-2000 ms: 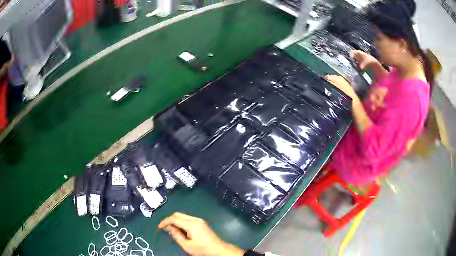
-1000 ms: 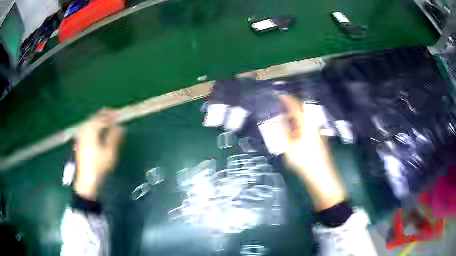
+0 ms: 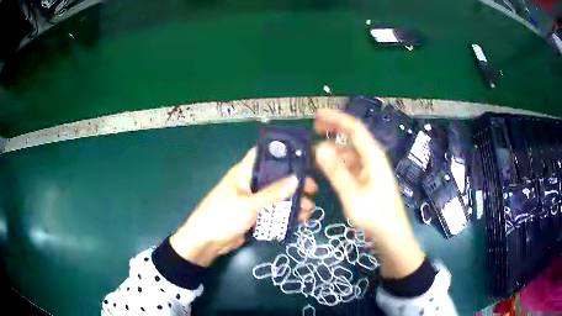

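Observation:
A black phone housing (image 3: 282, 166) is held upright in my left hand (image 3: 231, 213), thumb across its front. It has a round greyish disc at its top and a white keypad with dark dots at its lower end. My right hand (image 3: 360, 179) is raised just right of the housing, blurred, with thumb and fingers apart; nothing clear shows in it. A loose pile of thin white oval rings (image 3: 323, 268) lies on the green bench below and between my hands.
Several black housings (image 3: 447, 200) lie overlapping at the right. Beyond them are stacked black blister trays (image 3: 524, 203). A pale edge strip (image 3: 215, 113) divides the bench from the green belt (image 3: 246, 55), which carries two handsets (image 3: 387, 36). Pink cloth shows at the lower right.
The view has swung left. Both hands have come together over the bench, and my left hand now holds a housing upright. My right hand has moved away from the waiting housings.

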